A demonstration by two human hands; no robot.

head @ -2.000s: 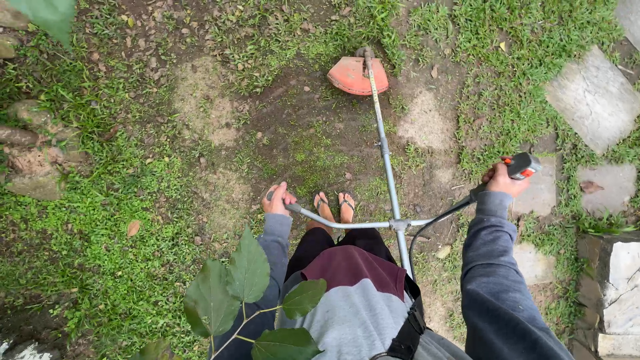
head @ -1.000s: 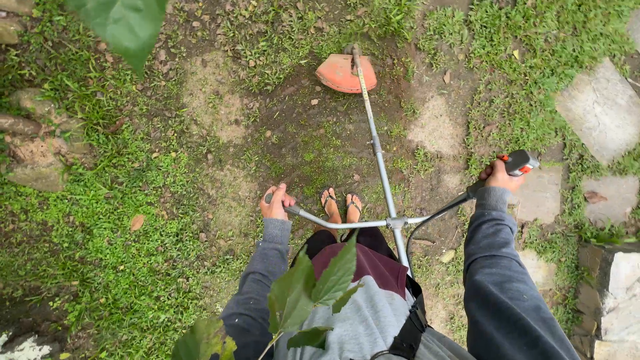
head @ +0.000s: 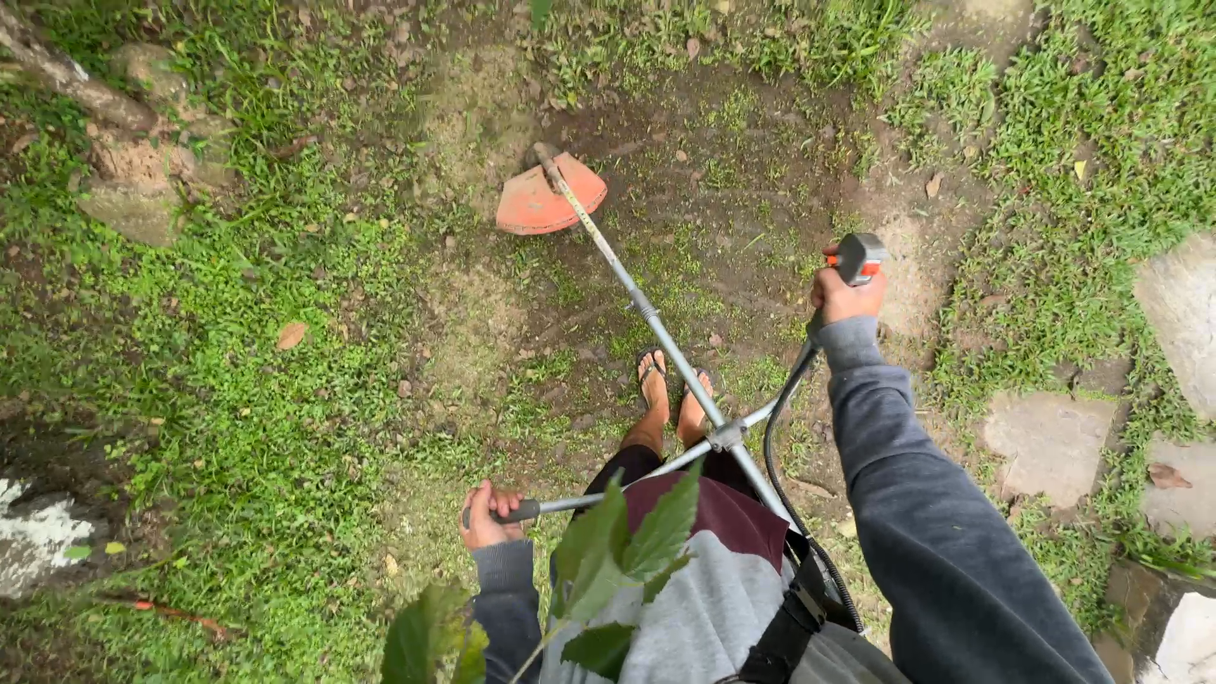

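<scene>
A brush cutter with a long metal shaft [head: 665,342] runs from beside my body up and left to its orange guard [head: 551,195], which is low over bare soil. My left hand [head: 489,513] grips the dark end of the left handlebar. Around the right handle, with its grey and orange throttle control [head: 858,258], my right hand [head: 847,296] is closed. The handlebar clamp [head: 728,435] joins the bars to the shaft in front of my legs. A black cable sheath [head: 774,456] runs down from the right handle. The cutting head under the guard is mostly hidden.
My feet in flip-flops [head: 653,380] stand on soil just behind the shaft. Stone slabs [head: 1050,442] lie in grass at the right, with a stone block [head: 1187,636] at the lower right. A branch or root [head: 81,85] and rocks are upper left. Leaves [head: 594,560] hang close below.
The orange guard and shaft have swung left. My right hand has moved forward and inward, while my left hand has moved back toward my body. Both still hold the handles.
</scene>
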